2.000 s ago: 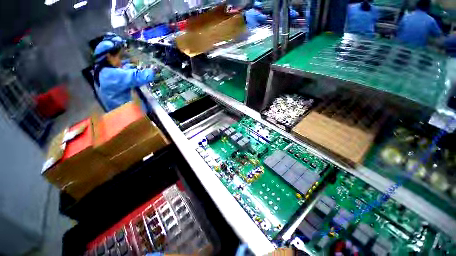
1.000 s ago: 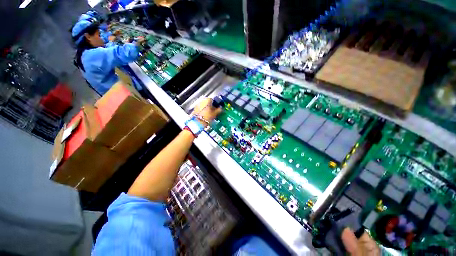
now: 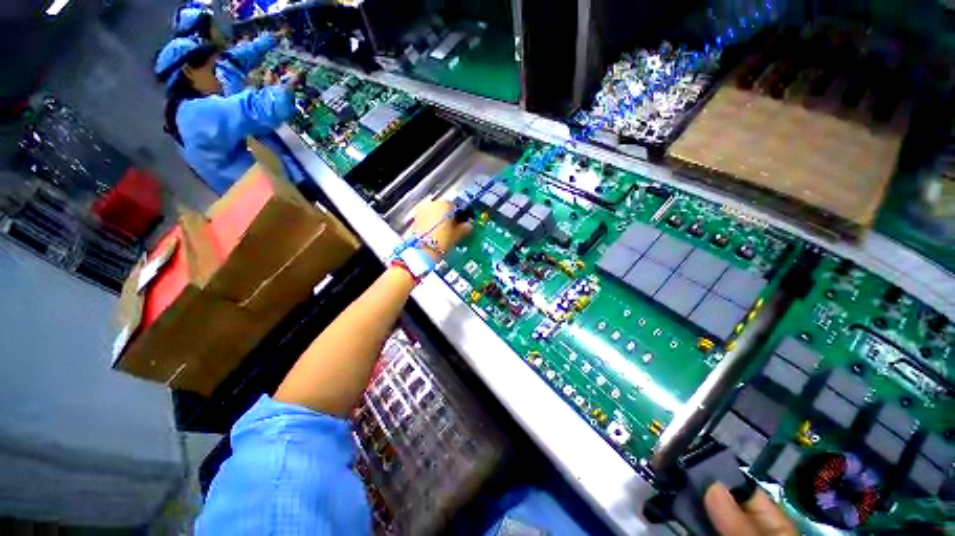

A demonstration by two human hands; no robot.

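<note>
A large green circuit board (image 3: 581, 304) lies on the line, crowded with parts. It carries a group of flat grey blocks (image 3: 681, 277) and smaller grey blocks near its far left end. My left hand (image 3: 436, 228), with a light blue band on the wrist, is at the board's left corner. Its fingertips are closed on a small black component (image 3: 462, 211), partly hidden. My right hand (image 3: 749, 513) is cut off by the bottom edge, with its fingers on a dark block (image 3: 716, 473) near the metal bar between two boards. The block's underside is hidden.
A second board with a round wound coil (image 3: 838, 487) lies at right. White parts (image 3: 649, 94) and a brown carton (image 3: 791, 152) sit on the shelf behind. A blue coiled cord crosses the view. Cartons (image 3: 246, 257) and clear trays (image 3: 424, 429) are at left. Two people work farther along.
Since the oldest frame, my left arm has come in over the board's left end and my right hand onto the dark block. In the last second both hands have barely moved; the view has shifted slightly.
</note>
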